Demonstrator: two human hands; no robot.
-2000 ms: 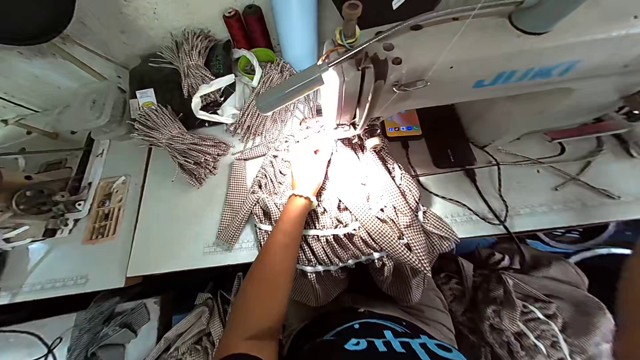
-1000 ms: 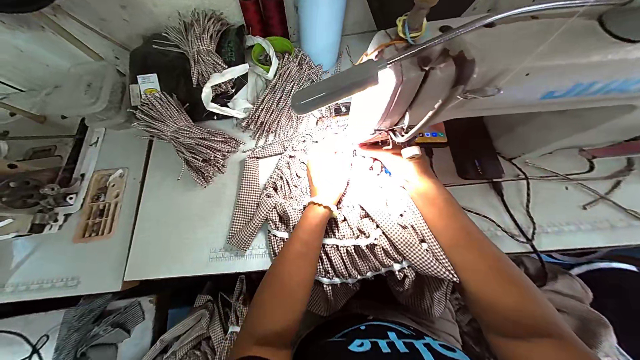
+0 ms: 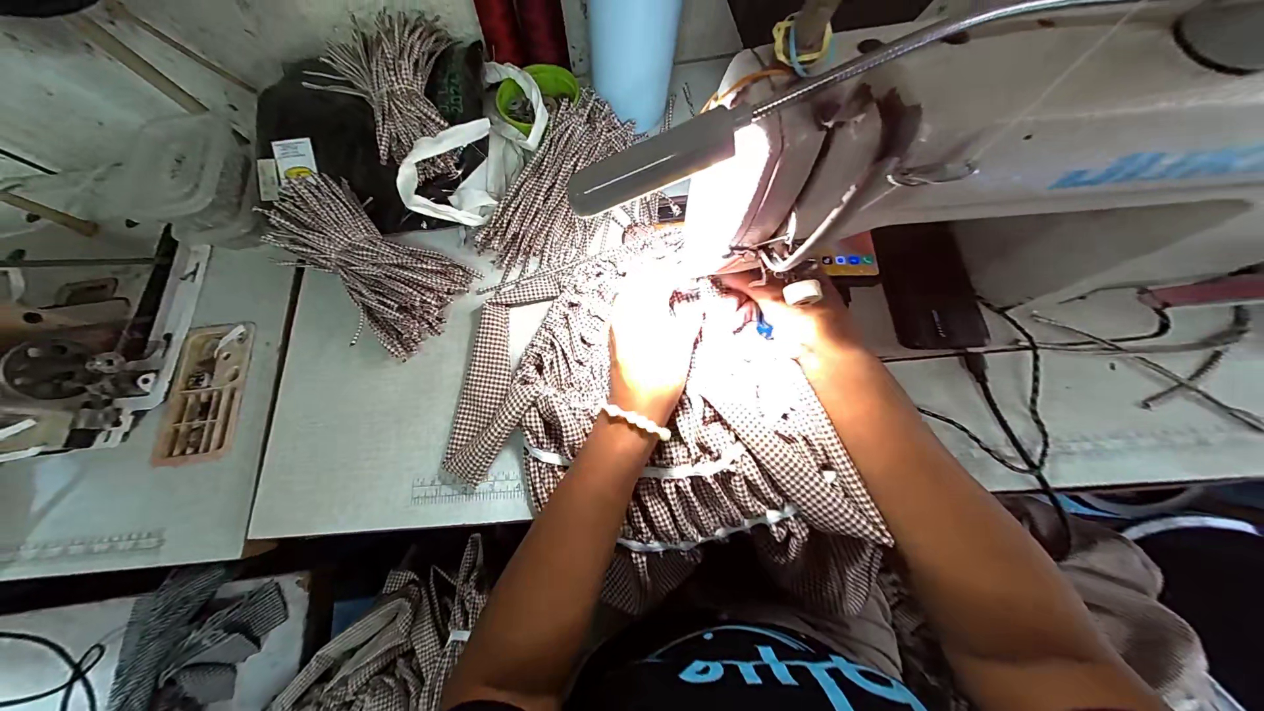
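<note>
A gathered brown-and-white checked garment with white elastic bands lies under the head of a white sewing machine and hangs over the table's front edge. My left hand rests on the cloth left of the needle area, a pale beaded bracelet at its wrist. My right hand is on the cloth just right of and below the presser foot area, close to a small blue item. Strong lamp light washes out both hands' fingers, so their grip cannot be told.
Bundles of checked cord, a green cup, white strap and light blue cylinder stand behind on the left. A grey lamp overhangs the cloth. To the right lie a dark phone-like device and cables.
My right hand, out at the right edge two seconds ago, has come in to the cloth beside the machine's needle area. My left hand stays on the garment. The view has shifted somewhat.
</note>
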